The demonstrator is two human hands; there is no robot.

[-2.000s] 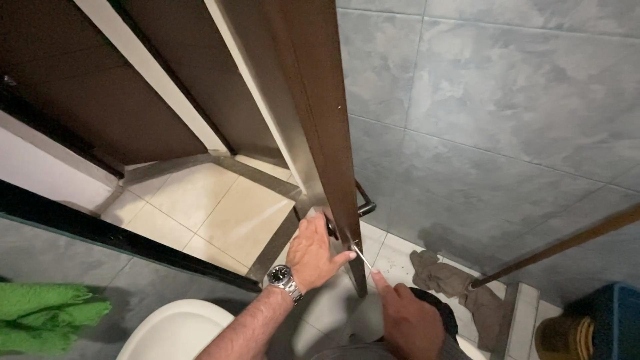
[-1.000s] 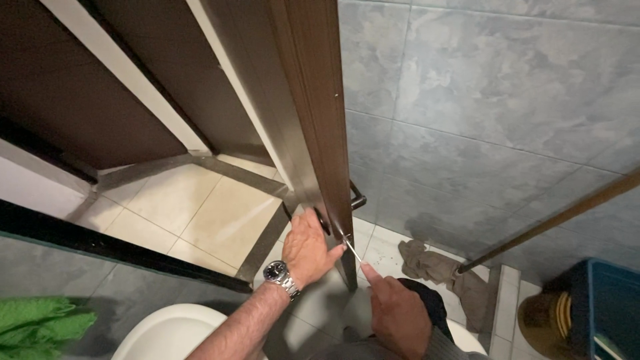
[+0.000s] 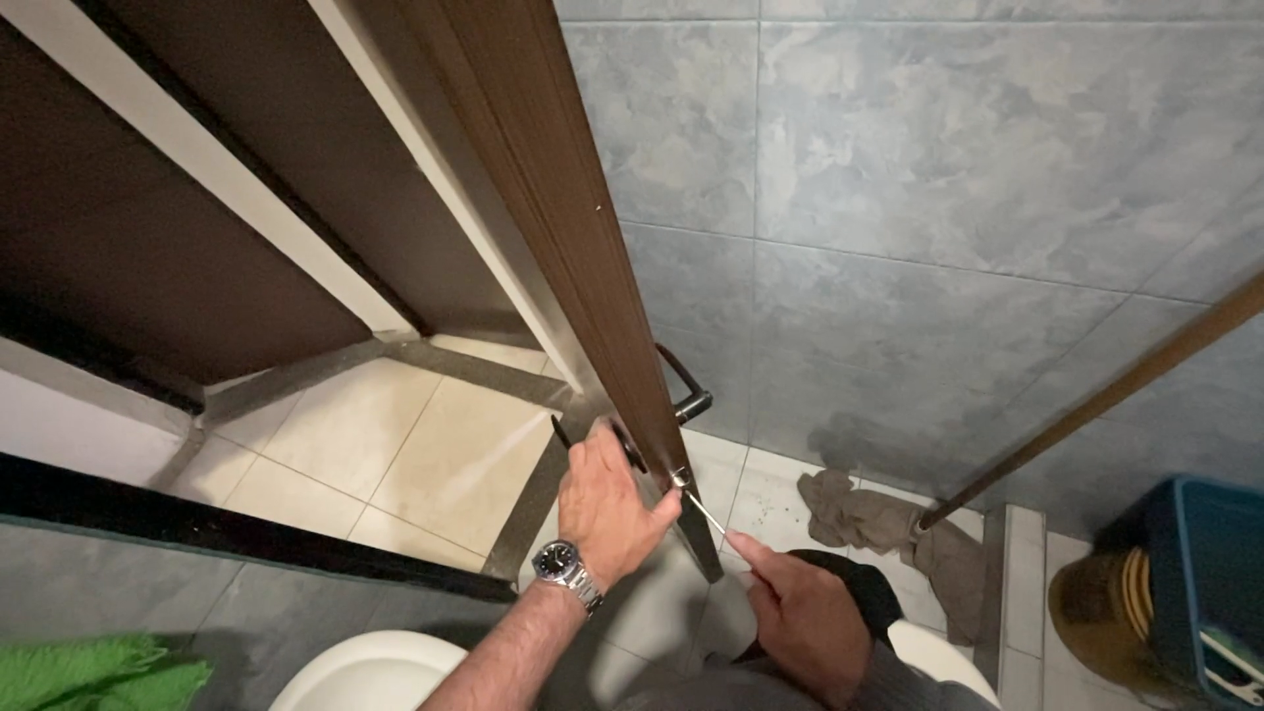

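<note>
A brown door [image 3: 553,197] stands ajar, its narrow edge toward me, with a dark lever handle [image 3: 691,400] on its right face. My left hand [image 3: 612,509], a metal-banded watch [image 3: 558,563] on its wrist, lies against the left face beside a dark fitting, thumb by the door edge. In my right hand [image 3: 805,617] is a thin tool with a metal shaft [image 3: 706,512], probably a screwdriver; its handle is hidden in my fist. The shaft's tip meets a small metal latch part [image 3: 680,478] in the door edge.
A white basin or bowl rim [image 3: 370,667] and a green cloth [image 3: 104,671] are at lower left. To the right, a wooden pole [image 3: 1096,410] stands on a grey-brown rag [image 3: 854,509]. Beyond it are a blue bin [image 3: 1220,553] and a yellowish-brown container [image 3: 1096,607]. A grey tiled wall [image 3: 908,148] stands behind.
Both hands stay at the door edge, the tool still in my right hand. The view has shifted slightly; nothing else has plainly changed.
</note>
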